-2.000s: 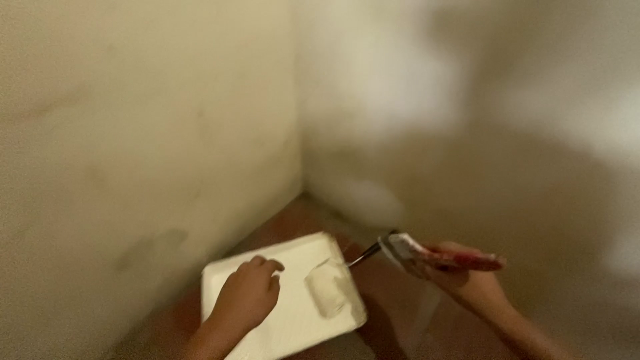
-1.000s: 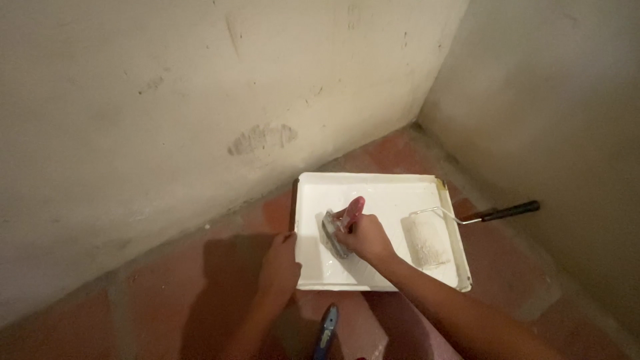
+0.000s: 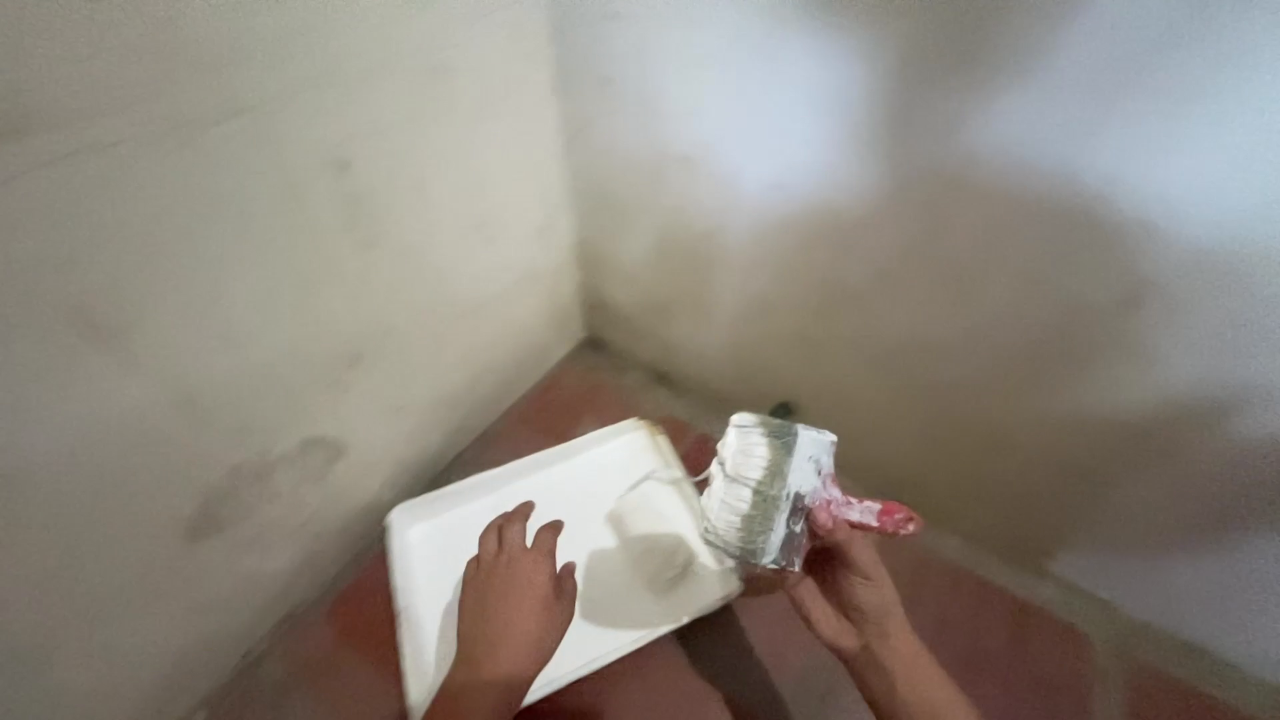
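Observation:
My right hand [image 3: 845,585] is closed around a wide paintbrush [image 3: 765,490] with a red, paint-smeared handle. White paint coats its bristles, which point left beside the right edge of a white paint tray [image 3: 570,670]. Over the tray is my left hand [image 3: 520,590], fingers spread and nothing in them; whether it touches the tray cannot be told. A paint roller [image 3: 655,520] lies in the tray's right part, blurred and partly in shadow, with its handle mostly hidden behind the brush.
The tray rests on a red tiled floor [image 3: 1000,630] near a corner. A pale wall [image 3: 300,250] with dark smudges rises on the left, and another wall [image 3: 900,300] with shadows and bright patches stands on the right.
The brush in my right hand has come up out of the tray to its right side. My left hand has moved from the tray's left edge to over it. The view has shifted and turned.

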